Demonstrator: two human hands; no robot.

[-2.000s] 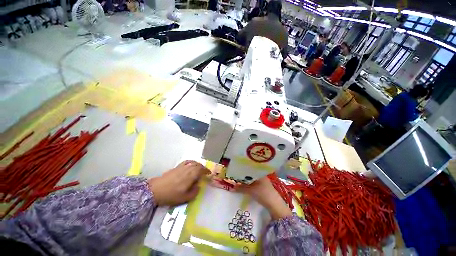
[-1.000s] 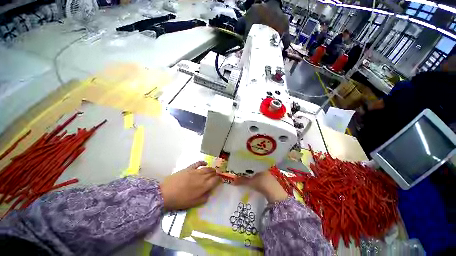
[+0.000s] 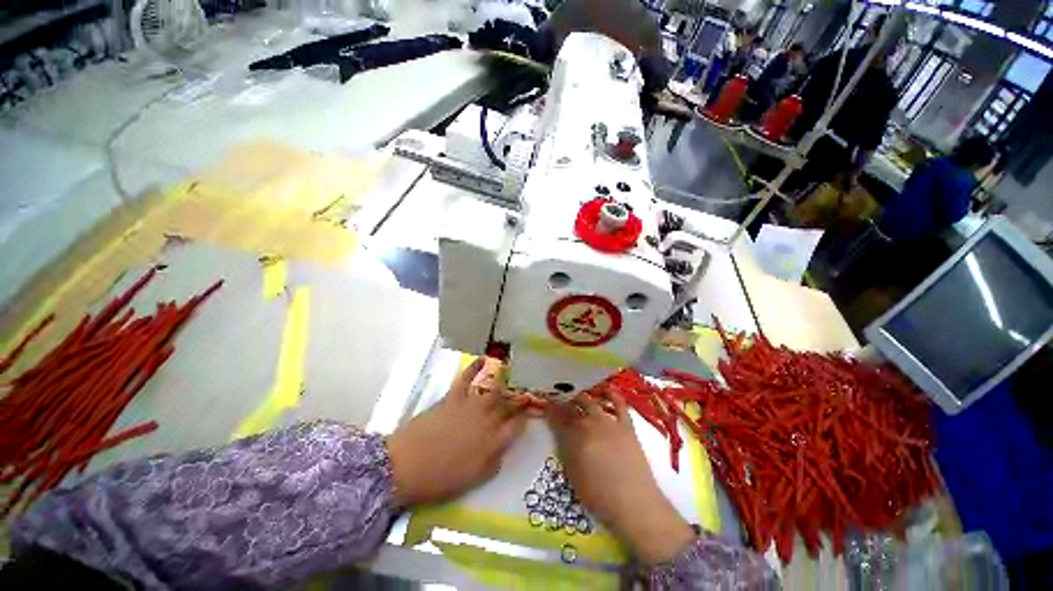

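Observation:
The white sewing machine head (image 3: 583,312) stands in front of me. My left hand (image 3: 460,436) and my right hand (image 3: 606,462) meet under it, fingertips close together at the needle area. A red strap (image 3: 528,399) shows between the fingertips, held by the left fingers; the needle and most of the strap are hidden. The right fingers are bent at the strap's right end, and their grip is unclear. Small metal rings (image 3: 557,499) lie loosely on the bed plate between my wrists.
A bunch of red straps (image 3: 87,375) lies at the left on the side board (image 3: 346,335). A large heap of red tabs (image 3: 820,439) is at the right, with a clear plastic bag (image 3: 912,562) below. A grey screen (image 3: 976,312) stands at right. People are behind.
My right hand has turned and now shows its back beside the rings. The left hand stays by the needle area. The view has shifted, and a dark-clothed person at right is farther off.

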